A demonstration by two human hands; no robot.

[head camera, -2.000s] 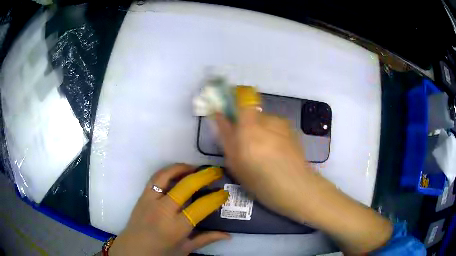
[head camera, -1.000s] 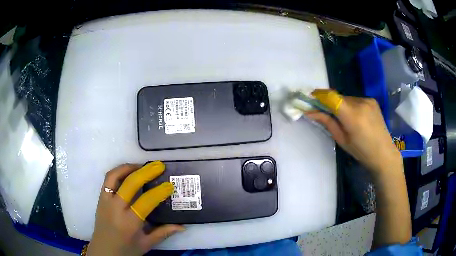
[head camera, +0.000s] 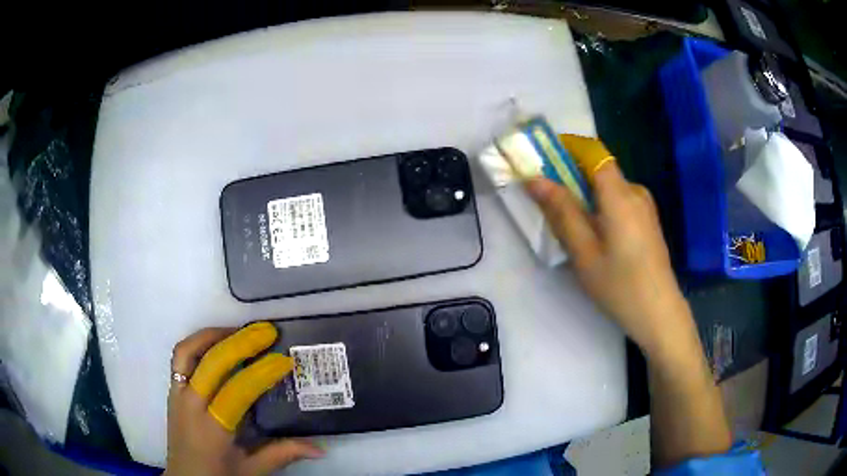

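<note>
Two dark smartphones lie back up on the white mat (head camera: 344, 93), cameras to the right. The upper phone (head camera: 362, 223) is untouched. My left hand (head camera: 228, 400), with yellow cots on two fingers, rests on the left end of the lower phone (head camera: 399, 381), its thumb along the lower edge. My right hand (head camera: 604, 218) holds a small white wiping pad with a blue-green stripe (head camera: 554, 163) at the mat's right part, clear of both phones. White cloth-like material shows under the pad; its lower part is partly hidden.
A blue bin (head camera: 692, 167) at the right holds a dispenser bottle (head camera: 734, 93), a white wipe (head camera: 785, 186) and yellow cots (head camera: 750, 249). Phones in black trays (head camera: 817, 270) line the far right. A whitish film stack (head camera: 46, 344) lies at the left.
My right hand has moved off the upper phone to the mat's right side, pad still held. My left hand stays on the lower phone. The view has shifted, showing both phones fully.
</note>
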